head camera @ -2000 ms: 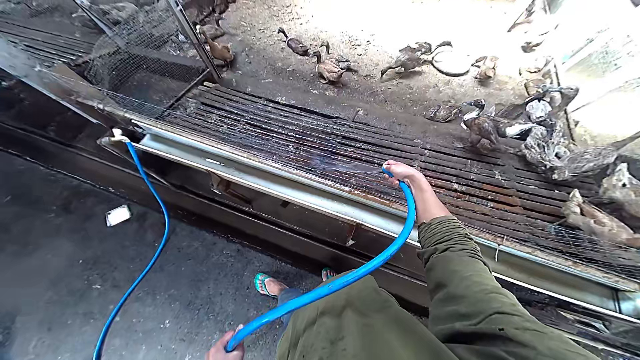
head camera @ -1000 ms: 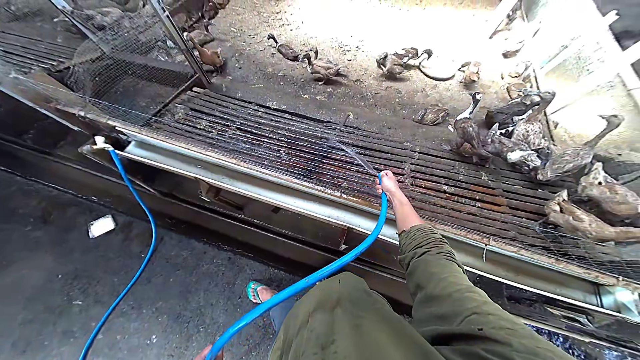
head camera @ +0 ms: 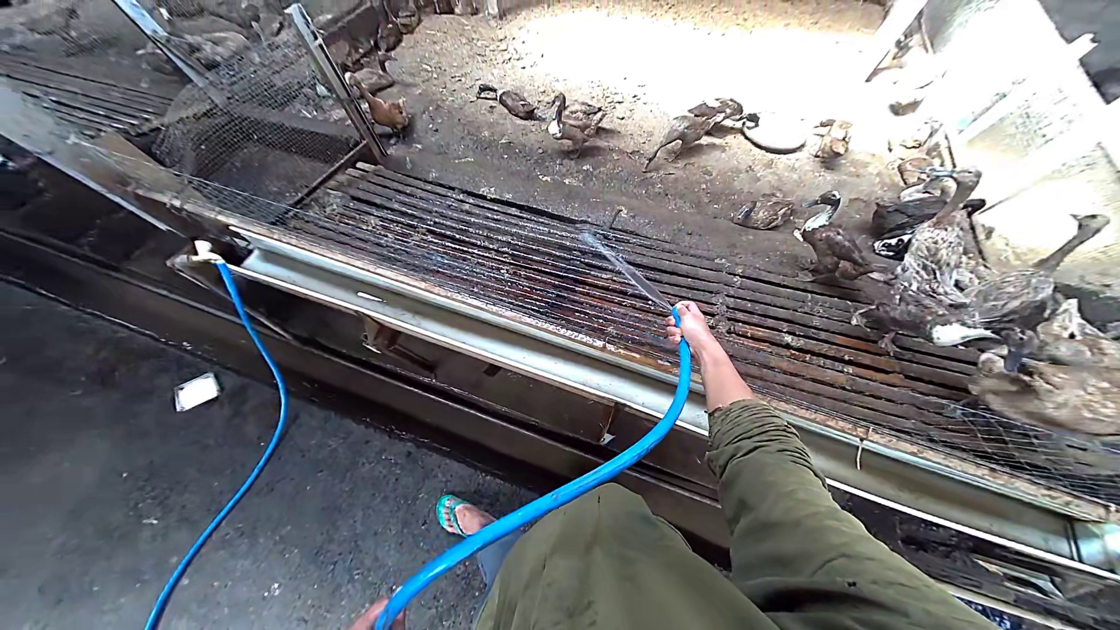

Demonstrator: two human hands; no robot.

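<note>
A blue water hose (head camera: 560, 494) curves across my lap. My right hand (head camera: 689, 325) is closed around its end, over the metal trough (head camera: 490, 337) at the pen's edge, and a jet of water (head camera: 626, 269) leaves the end toward the upper left. The jet lands on the dark slatted floor (head camera: 525, 254), which looks wet. At the bottom edge my left hand (head camera: 379, 615) is partly cut off, holding the hose lower down. Another stretch of blue hose (head camera: 254, 481) hangs from a white pipe fitting (head camera: 206, 254) at the left end of the trough.
Several ducks (head camera: 941, 262) crowd the right side of the pen, and others (head camera: 569, 127) stand farther back. A wire mesh partition (head camera: 227, 131) with a metal post (head camera: 337, 83) is at upper left. A white rectangular object (head camera: 197, 392) lies on the dark ground (head camera: 350, 525) near my sandalled foot (head camera: 464, 518).
The water jet, pointing left two seconds ago, now points more up and left across the slats. Some ducks at right have shifted and raised their necks.
</note>
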